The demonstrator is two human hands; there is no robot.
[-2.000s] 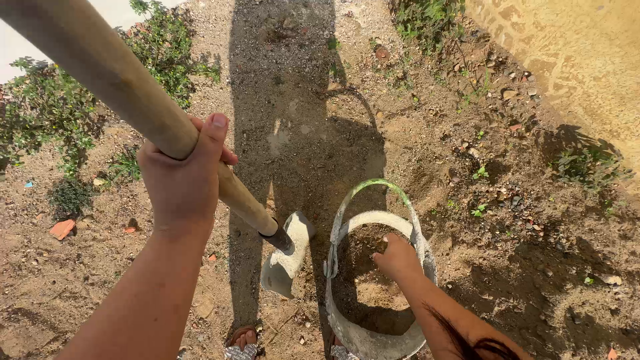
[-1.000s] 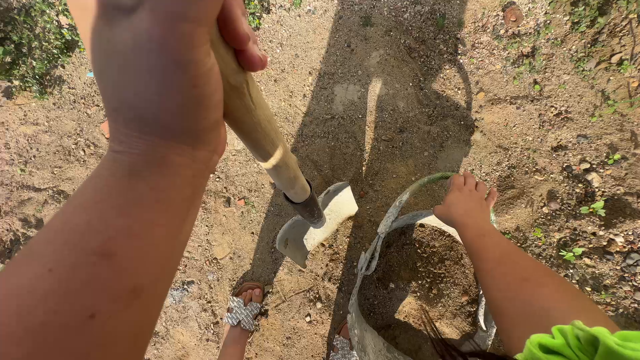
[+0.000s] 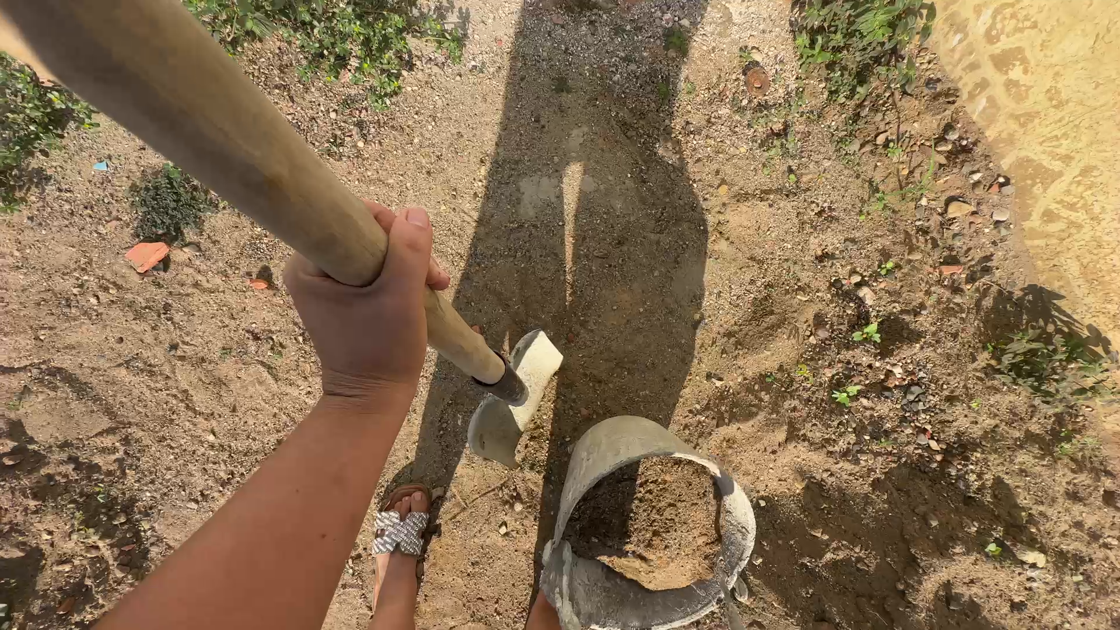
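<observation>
My left hand (image 3: 363,302) is closed around the wooden handle (image 3: 289,175) of a shovel, which slants from the upper left down to the middle. Its metal blade (image 3: 518,402) is near or on the sandy ground, just left of a bucket; ground contact cannot be told for certain. The grey, cement-crusted bucket (image 3: 643,437) stands at the lower middle with sandy soil (image 3: 669,525) inside. My right hand is out of view.
My sandalled foot (image 3: 401,529) is left of the bucket. Leafy weeds (image 3: 332,35) grow at the upper left, and a red tile shard (image 3: 147,255) lies below them. Small stones and seedlings (image 3: 866,332) dot the right, beside a pale yellow surface (image 3: 1050,131).
My right hand, on the bucket's rim or handle one second ago, has let go and left the view. My left hand still holds the shovel. The view has shifted.
</observation>
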